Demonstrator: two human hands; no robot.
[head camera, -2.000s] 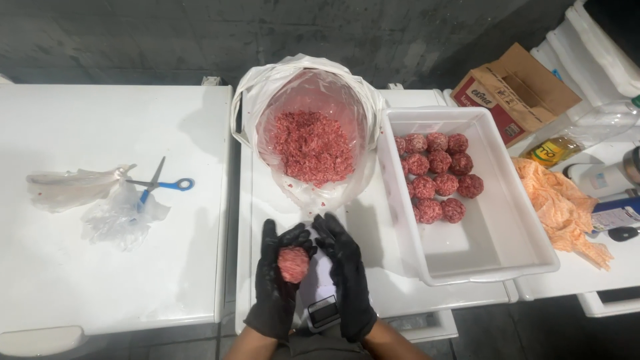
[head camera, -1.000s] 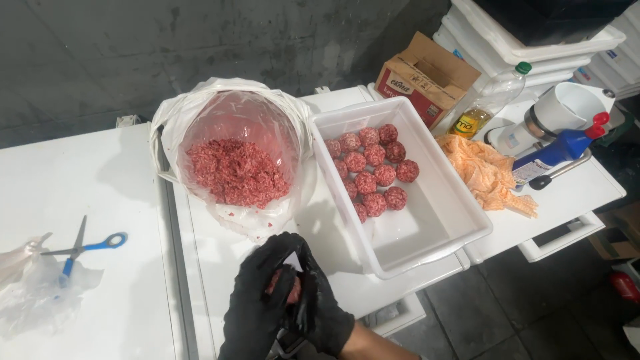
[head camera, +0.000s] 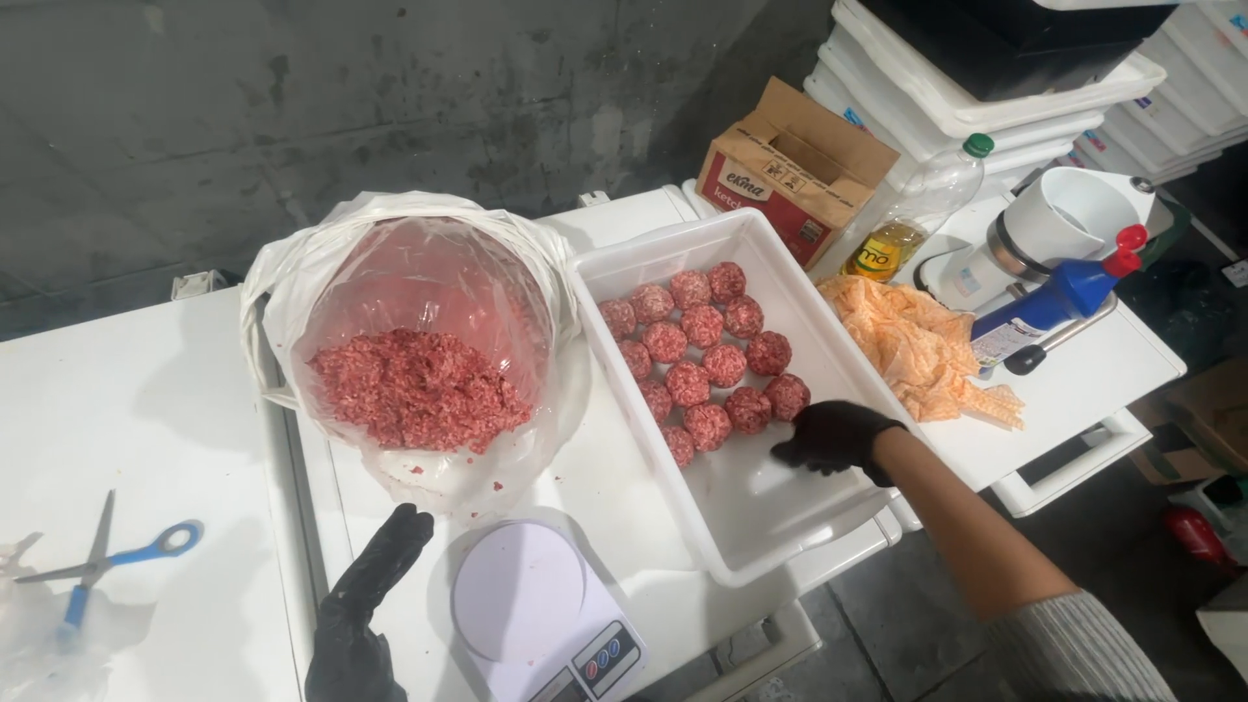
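Note:
My right hand (head camera: 837, 441), in a black glove, is inside the white plastic tub (head camera: 726, 561), beside the meatballs (head camera: 723, 366) set in rows. It is next to the meatball (head camera: 787, 397) at the near right end; whether it grips anything is hidden, as its fingers curl down. My left hand (head camera: 369, 609), also black-gloved, is empty over the white table, with its fingers extended. Between the two hands lies a white kitchen scale (head camera: 531, 604) with nothing on its plate. Ground meat (head camera: 419, 390) fills part of a clear plastic bag (head camera: 478, 268) behind the left hand.
Blue-handled scissors (head camera: 156, 546) lie open on the left table near crumpled plastic (head camera: 83, 643). Right of the tub are an orange cloth (head camera: 916, 341), an oil bottle (head camera: 912, 219), a blue bottle (head camera: 1048, 302), a white appliance (head camera: 1053, 229) and a cardboard box (head camera: 790, 175). Stacked white trays (head camera: 936, 93) stand behind.
My hands, together around a ball of meat a second ago, have parted. The right hand has moved into the tub among the meatballs. The scale now shows in full view.

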